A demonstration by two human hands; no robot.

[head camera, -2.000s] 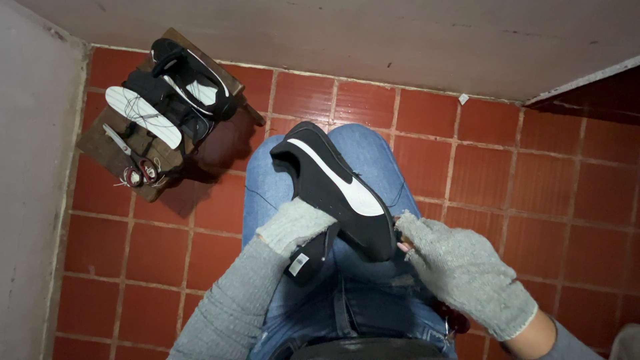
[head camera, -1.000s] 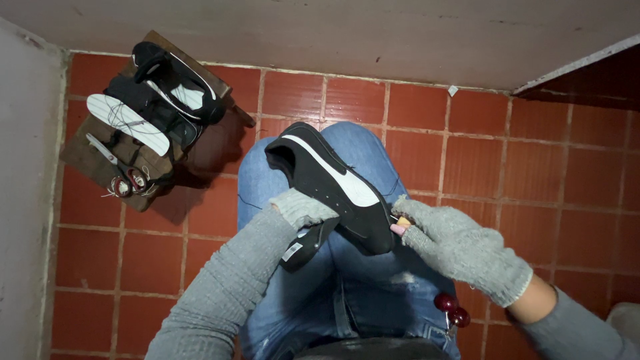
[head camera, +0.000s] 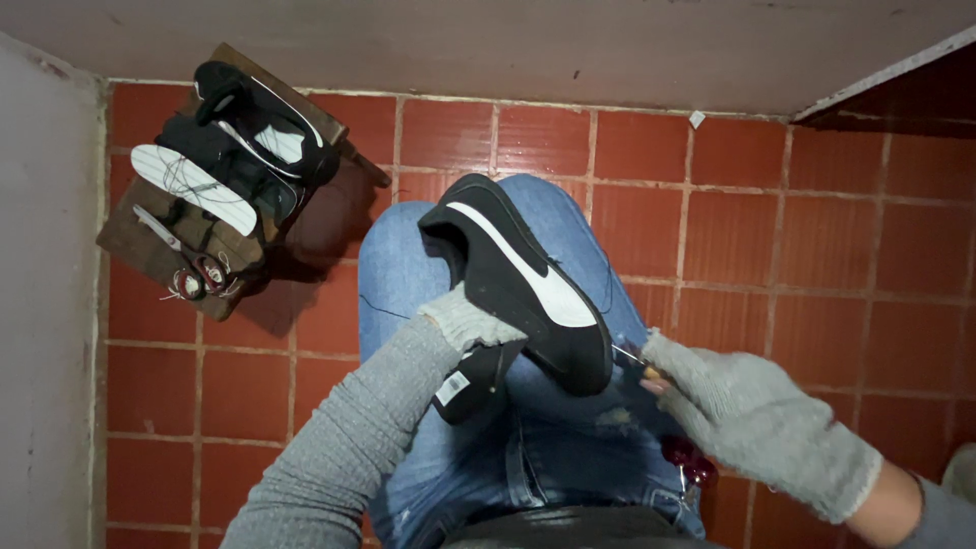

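Observation:
A black shoe with a white side stripe (head camera: 511, 282) lies across my knees, its sole edge turned to the right. My left hand (head camera: 476, 324), in a grey knitted glove, grips it from inside the opening; the fingers are hidden. The shoe's black tongue (head camera: 469, 389), bearing a label, hangs below that hand. To the right of the shoe, my right hand (head camera: 732, 404), in a grey fingerless glove, holds an awl-like tool (head camera: 652, 373) with a wooden handle. Its thin metal tip points at the sole edge; whether it touches is unclear. Dark thread (head camera: 608, 286) lies on the jeans.
A low wooden stool (head camera: 137, 229) stands at the left on red tiles, bearing another black shoe (head camera: 305, 152), a white insole (head camera: 194, 187) with dark thread on it and scissors (head camera: 179, 248) with string-wrapped handles. Dark red balls (head camera: 688, 460) hang by my right hip. Walls stand ahead and left.
My right hand with the tool was close against the shoe's edge a second ago and is now a little further right of it. The left hand keeps its grip on the shoe.

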